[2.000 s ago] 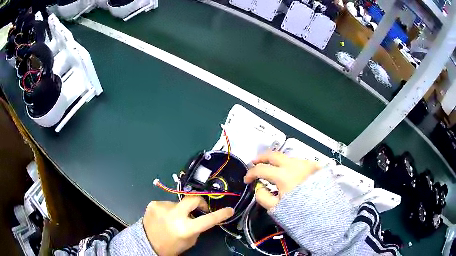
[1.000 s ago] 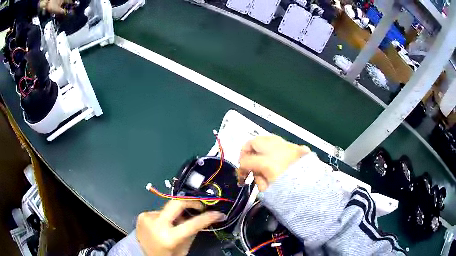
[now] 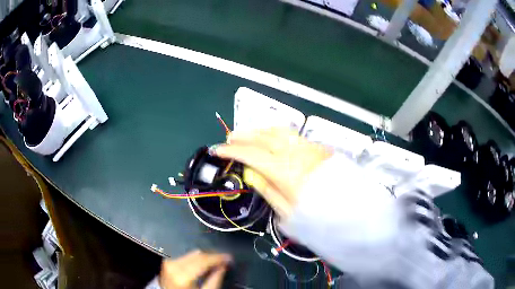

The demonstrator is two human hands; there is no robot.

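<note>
A round camera housing (image 3: pixel 226 217) lies open side up on the bench, with a black bowl, a yellow centre ring and a silver-white part inside. Its red, yellow and blue harness (image 3: pixel 186 195) crosses the bowl, with a white plug beyond the left rim. A thin yellow lead hangs over the front rim. My right hand (image 3: pixel 271 161) is blurred over the bowl's right side; whether it grips anything is hidden. My left hand (image 3: pixel 195 271) is at the bottom edge, off the housing, fingers bent; its contents are unclear. A second housing (image 3: pixel 299 251) is partly under my right forearm.
White mounting brackets (image 3: pixel 268 113) stand behind the housings. Part-assembled cameras (image 3: pixel 42 132) stand at left. Black camera head modules (image 3: pixel 466 138) are grouped at right, near a white post (image 3: pixel 443 73). A cardboard box (image 3: pixel 34 209) is at lower left. A white rail (image 3: pixel 254 78) crosses the bench.
My left hand has left the bowl and moved down towards the bottom edge. My right hand has moved left over the bowl. A yellow lead now shows over the front rim. The view has shifted.
</note>
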